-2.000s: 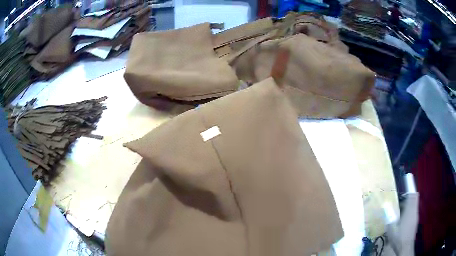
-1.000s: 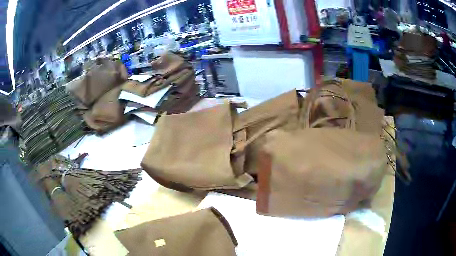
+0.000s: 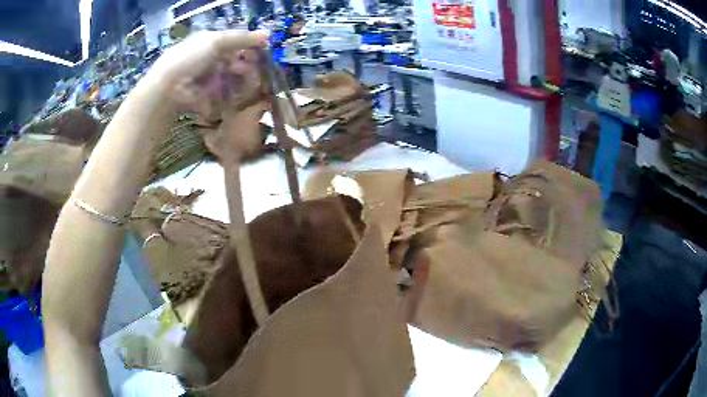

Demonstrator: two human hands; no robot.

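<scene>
My left hand (image 3: 221,81) is raised at the upper left, its bare forearm crossing the left side. It is blurred, with narrow brown bag handles (image 3: 243,240) hanging taut from it. They run down to a tan-brown tote bag (image 3: 333,329) in the lower middle. The bag stands open, its dark brown inside showing. A small bright blurred patch is at its far edge; I cannot tell what it is. My right hand is not visible.
More tan bags (image 3: 496,283) lie on the table's right side. A tied strap bundle (image 3: 182,252) lies at left, behind my forearm. Stacked brown panels with white sheets (image 3: 310,132) lie at the back. Brown bags (image 3: 39,178) show at far left. A red pipe (image 3: 552,116) stands behind the table.
My left hand has come into view, raised with the handles. The bag near me now stands open, larger and higher in view. The view has turned left-to-right-shifted objects rightward.
</scene>
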